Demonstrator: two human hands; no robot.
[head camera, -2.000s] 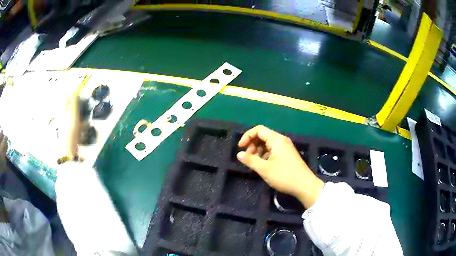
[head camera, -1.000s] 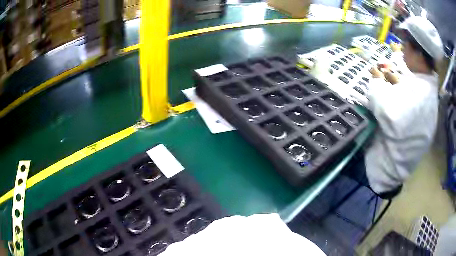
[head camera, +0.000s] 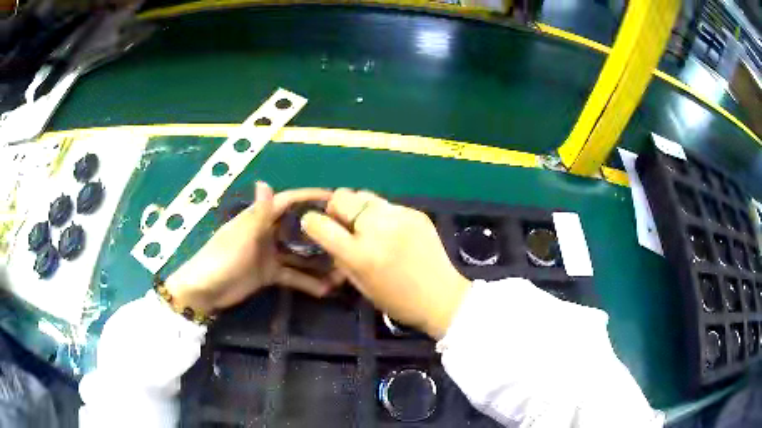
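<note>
A round black unit (head camera: 302, 234) with a bright rim is held over the foam tray (head camera: 280, 359). My left hand (head camera: 242, 255) curves around it from the left, with the thumb up and fingers beneath. My right hand (head camera: 388, 255) has its fingertips on the unit's face; whether they hold any small piece cannot be seen. More glossy round units sit in tray pockets, one at the back (head camera: 478, 243) and one at the front (head camera: 408, 394). Several left pockets are empty. My hands hide part of the tray's back left.
A white strip with round holes (head camera: 210, 185) lies behind the tray's left corner, a small ring (head camera: 153, 218) beside it. Several black discs (head camera: 90, 196) lie on the white mat (head camera: 109, 242). A white slip (head camera: 573, 244), yellow post (head camera: 618, 88) and second filled tray (head camera: 681, 276) are right.
The view has swung back left from the second tray and the seated worker. Both hands are now together on a round unit; two seconds ago they were apart, the left over the white mat.
</note>
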